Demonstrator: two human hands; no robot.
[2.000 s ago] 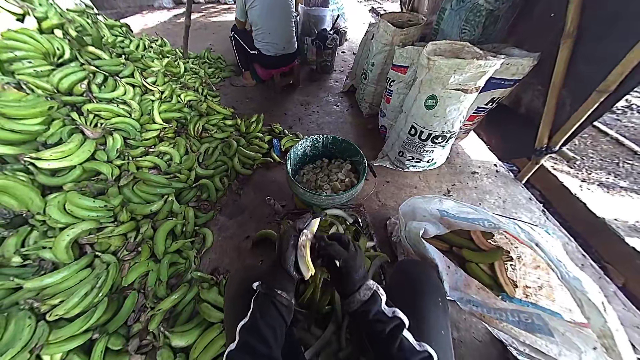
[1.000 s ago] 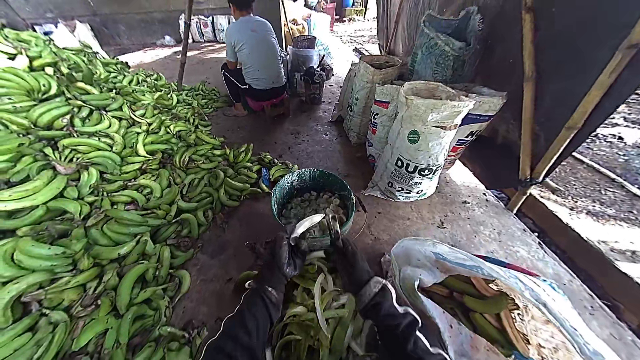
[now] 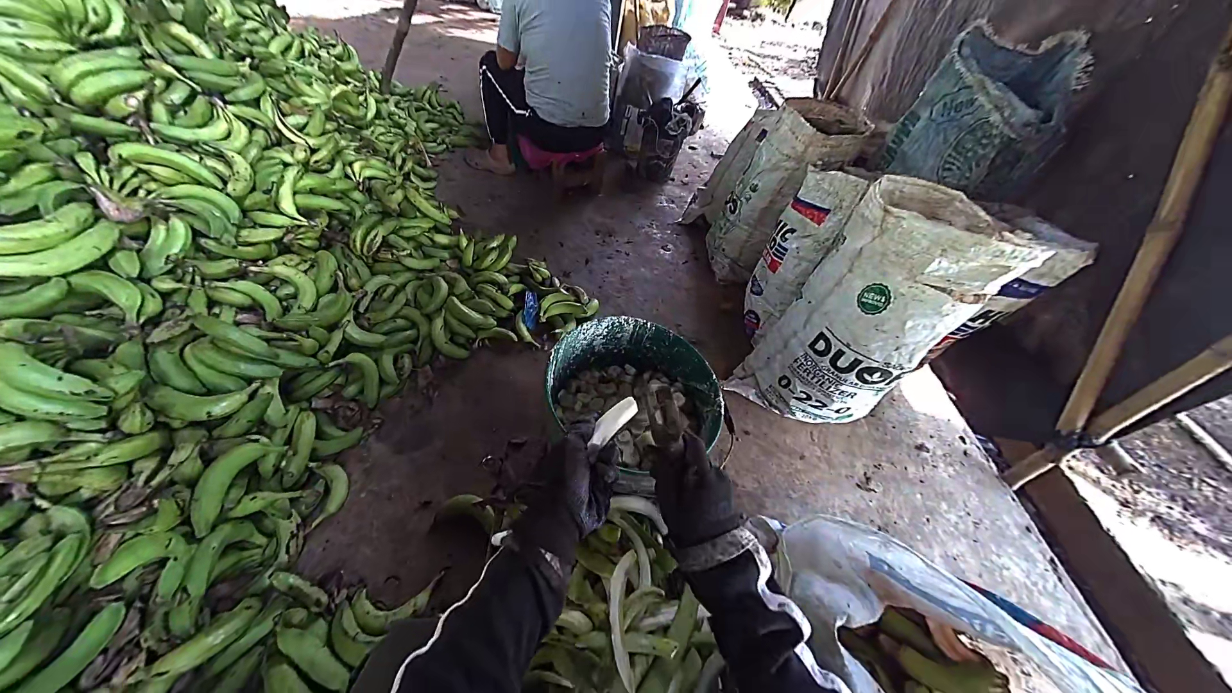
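My left hand (image 3: 576, 481), in a dark glove, grips a peeled plantain (image 3: 613, 422) whose pale end points over the near rim of a green bucket (image 3: 637, 332). Pale cut pieces (image 3: 616, 390) lie inside that bucket. Close beside it, my right hand (image 3: 691, 489), also gloved, is closed around a brownish tool (image 3: 664, 414), perhaps a knife; its blade is hard to make out. Beneath both forearms is a heap of green peels (image 3: 626, 602).
Green plantains (image 3: 241, 289) are piled along the left. Used fertilizer sacks (image 3: 837, 318) stand at the right, near bamboo poles (image 3: 1145, 250). An open sack (image 3: 866, 568) with plantains lies at lower right. A person (image 3: 558, 67) sits on a low stool ahead.
Two seconds ago the peeled plantain was upright between my hands, nearer my body; now both hands are at the bucket's near rim. The plantain's visible part is shorter.
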